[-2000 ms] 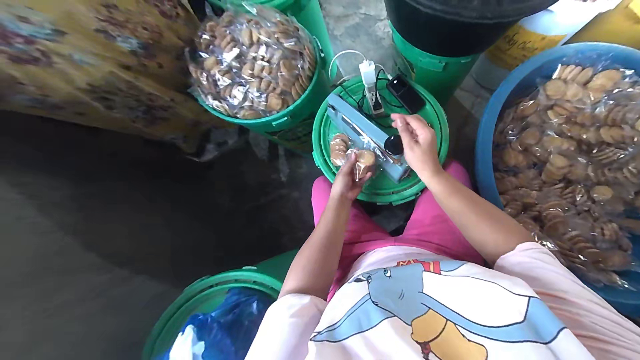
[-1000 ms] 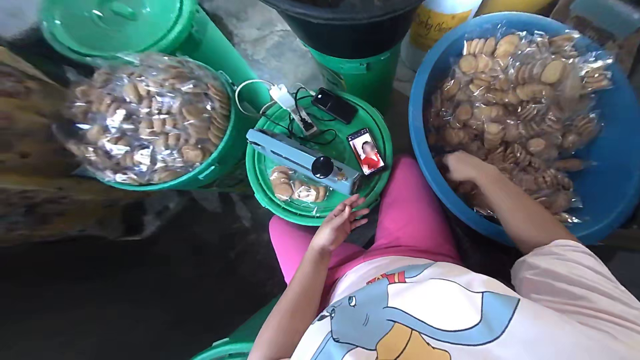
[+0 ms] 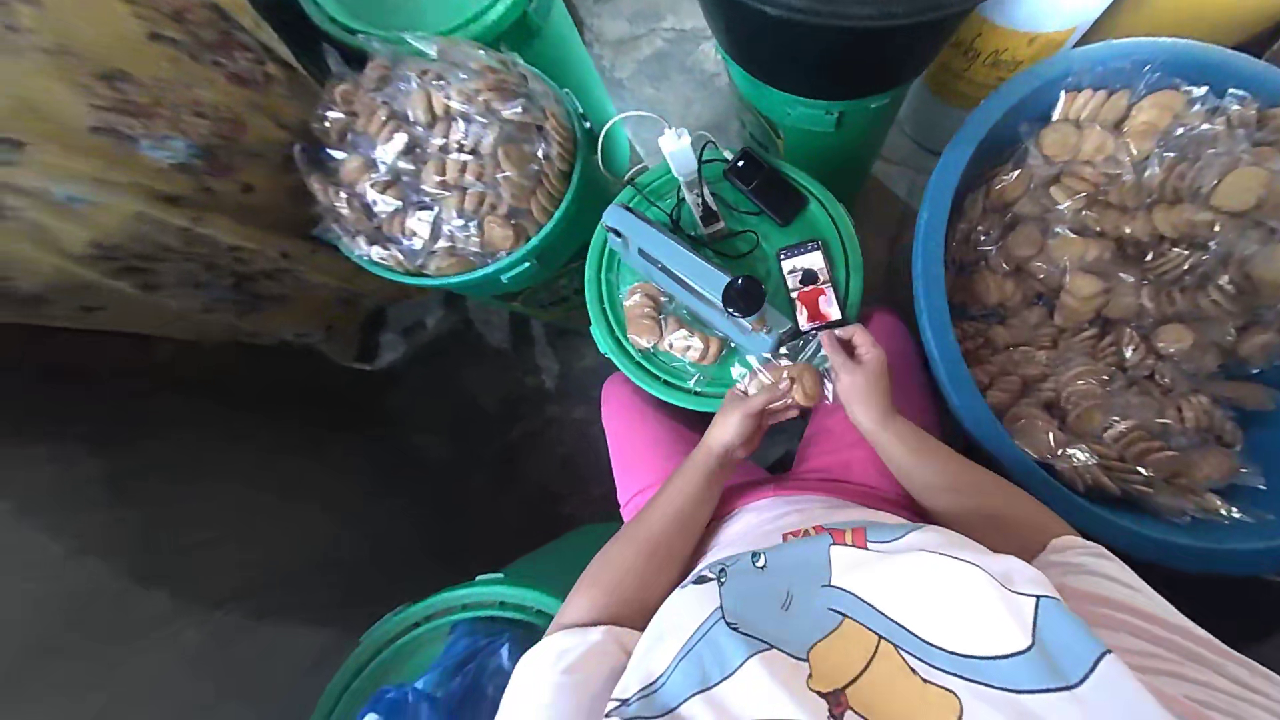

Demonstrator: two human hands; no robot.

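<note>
My left hand (image 3: 748,418) holds a clear plastic bag of round biscuits (image 3: 798,384) at the near edge of a green bucket lid (image 3: 655,385). The fingers of my right hand (image 3: 856,370) pinch the right side of the same bag. Just beyond lies a blue impulse heat sealer (image 3: 680,272) with a black knob, set diagonally on the lid. Left of it rests another clear bag of biscuits (image 3: 668,328). A phone with a lit screen (image 3: 811,286) lies right of the sealer, close to my right fingertips.
A large blue basin (image 3: 935,300) full of bagged biscuits stands at the right. Bagged biscuits (image 3: 440,165) heap over a green bucket at the upper left. A power strip (image 3: 703,208), cables and a dark phone (image 3: 765,186) lie on the lid's far part. Blue plastic (image 3: 455,675) fills a bucket at lower left.
My right hand has come out of the blue basin, where it was one second ago, to the bag at the lid. My left hand, open and empty then, now holds this bag.
</note>
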